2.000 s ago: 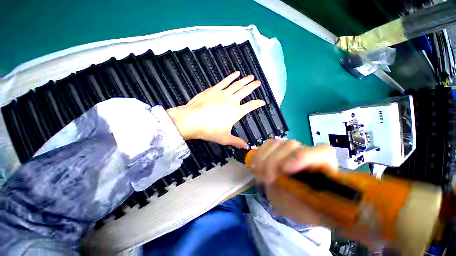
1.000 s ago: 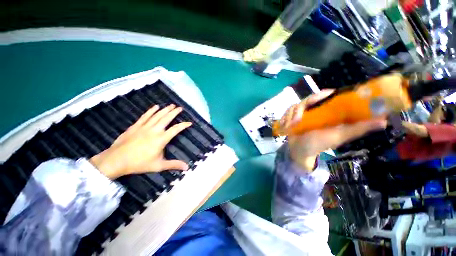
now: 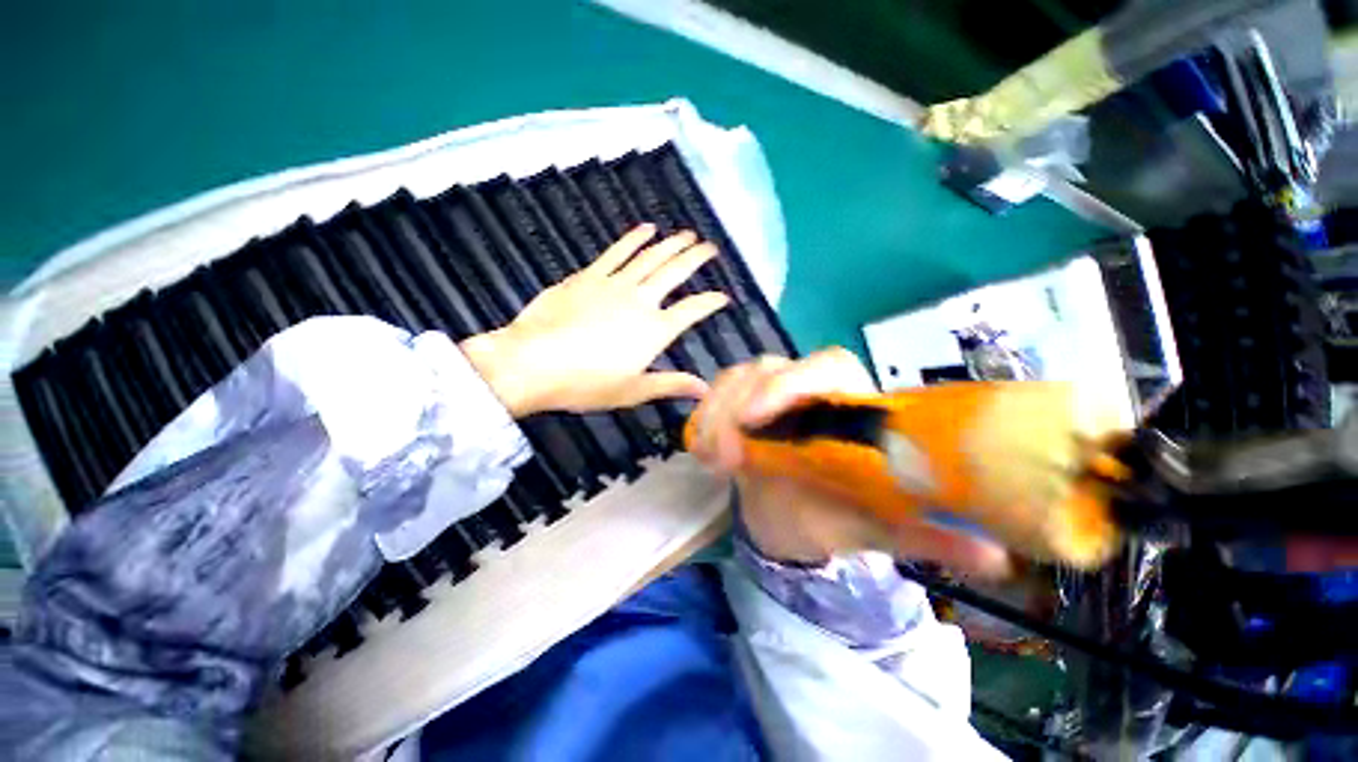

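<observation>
Long black ribbed parts (image 3: 432, 268) lie side by side on a white liner (image 3: 581, 573). My left hand (image 3: 596, 328) lies flat on the parts near their right end, fingers spread, gripping nothing. My right hand (image 3: 782, 462) is closed around an orange electric screwdriver (image 3: 923, 447). The driver lies nearly level, its front end at the near ends of the parts, close to my left thumb. My fingers hide the driver's tip, and no screw can be made out.
A white screw feeder (image 3: 1043, 335) stands to the right, partly behind the driver. Beyond it is a dark bumpy stack (image 3: 1244, 328). A taped post (image 3: 1043, 90) and a clear plastic bag (image 3: 1028, 164) are at the far edge. A black cable (image 3: 1102, 648) hangs at the lower right.
My right hand has brought the screwdriver from over the feeder back to the near ends of the black parts. The view has turned. My left hand is still spread on the parts.
</observation>
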